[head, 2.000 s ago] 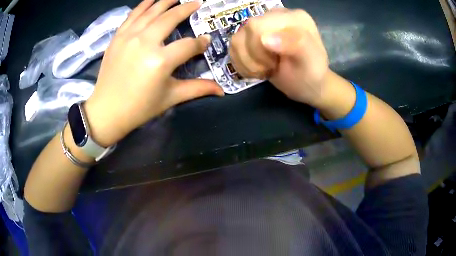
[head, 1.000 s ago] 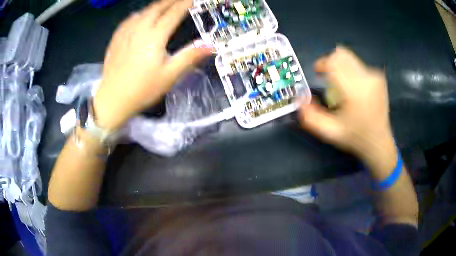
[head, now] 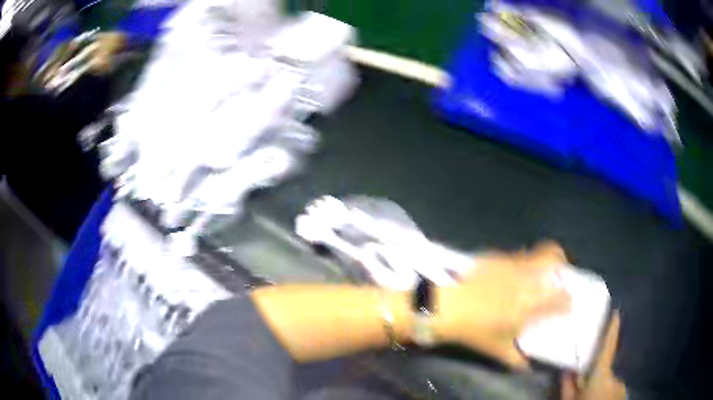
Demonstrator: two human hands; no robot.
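Note:
The frame is blurred. A white power strip housing [head: 575,320] lies at the lower right, its plain white side showing. My left hand [head: 512,301] reaches over its left side, with the fingers on it. Part of my right hand [head: 600,375] shows at the bottom right edge, with fingers along the housing's right side; the rest is cut off by the frame. A bagged white cord [head: 375,238] lies left of my left hand on the dark bench.
A tall pile of white power strips [head: 211,117] stands at the upper left. A blue bin [head: 66,289] with white units is at the lower left. A blue board [head: 563,133] holding white units is at the upper right. Another person's hand [head: 105,51] shows far left.
The view has swung left and up. The open housings with green boards are out of sight, and a plain white side now shows under my hands. My hands have come together.

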